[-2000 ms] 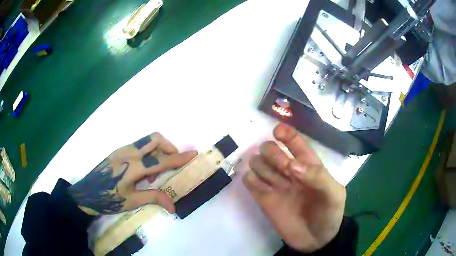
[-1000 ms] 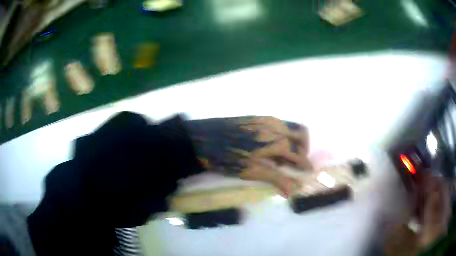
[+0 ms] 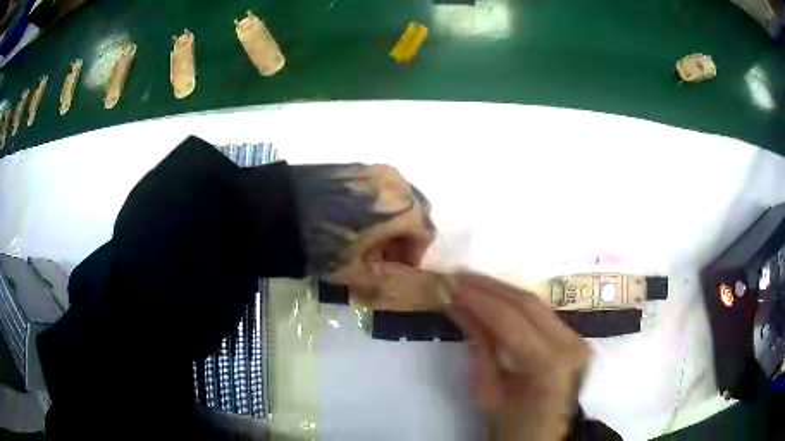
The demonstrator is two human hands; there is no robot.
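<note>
A tan elongated piece (image 3: 403, 288) lies at the left section of the low jig, above a black pad (image 3: 417, 326). My left hand (image 3: 370, 215), tattooed, curls over its left part with the fingertips mostly hidden. My right hand (image 3: 527, 344), partly blurred, has its thumb and fingers close together at the piece's right end. I cannot tell whether either hand grips it or only touches it. The right jig section (image 3: 577, 292) shows printed marks and a round silvery-white spot (image 3: 608, 293), with a black block (image 3: 656, 288) at its right end.
A ribbed silver-blue tray (image 3: 232, 366) lies left, partly under my sleeve, beside a shiny pale strip (image 3: 293, 370). The black machine (image 3: 732, 323) with a red light stands right. Several tan bodies (image 3: 260, 43) and a yellow part (image 3: 409, 43) lie on the green belt (image 3: 344, 65).
The view has swung right and steadied. My left hand has moved from the right jig section to the left one. My right hand has come from beside the machine to meet it.
</note>
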